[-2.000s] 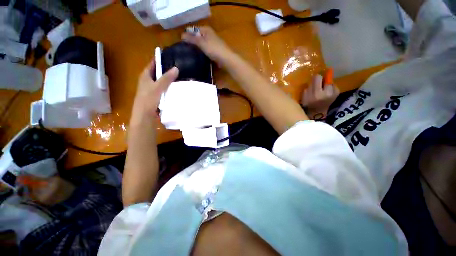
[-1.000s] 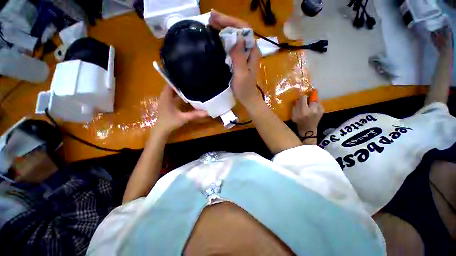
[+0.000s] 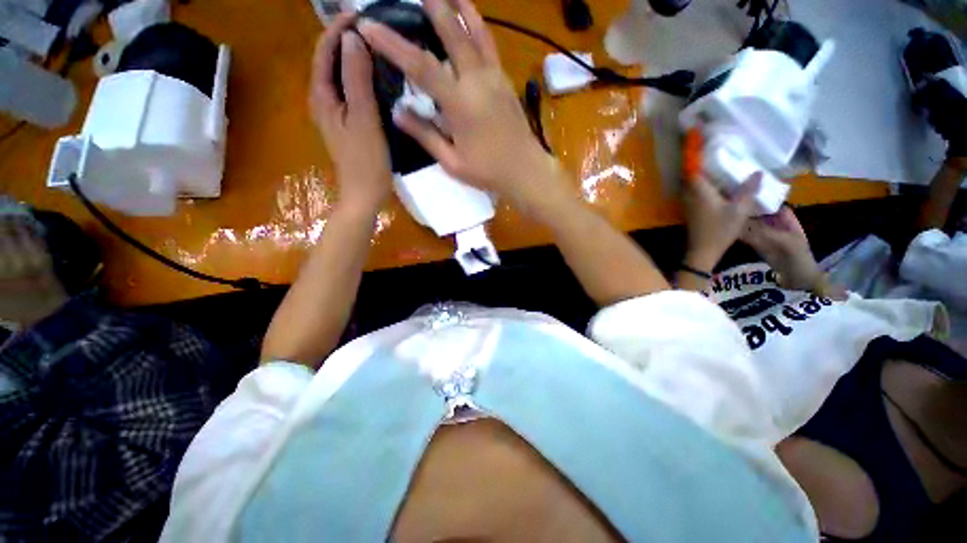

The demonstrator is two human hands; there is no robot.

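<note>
A white security camera [image 3: 443, 198] with a black rounded head lies in front of me, its bracket end [image 3: 475, 252] towards my body. My left hand [image 3: 355, 127] holds the left side of the black head, fingers pointing away from me. My right hand [image 3: 477, 111] lies over the head from the right, fingers spread, with a small whitish cloth [image 3: 416, 103] between its fingers and the head. Both hands cover most of the head.
Another white and black camera [image 3: 154, 133] stands at left, its cable along the orange bench edge [image 3: 308, 239]. A white block [image 3: 569, 72] and black cables lie beyond my right hand. At right, a neighbour's hands [image 3: 732, 217] hold a camera [image 3: 758, 106] and something orange.
The camera's head has moved away from me, and my left hand has come up from below onto its side. My right hand has moved left across the head. The right neighbour now holds a camera.
</note>
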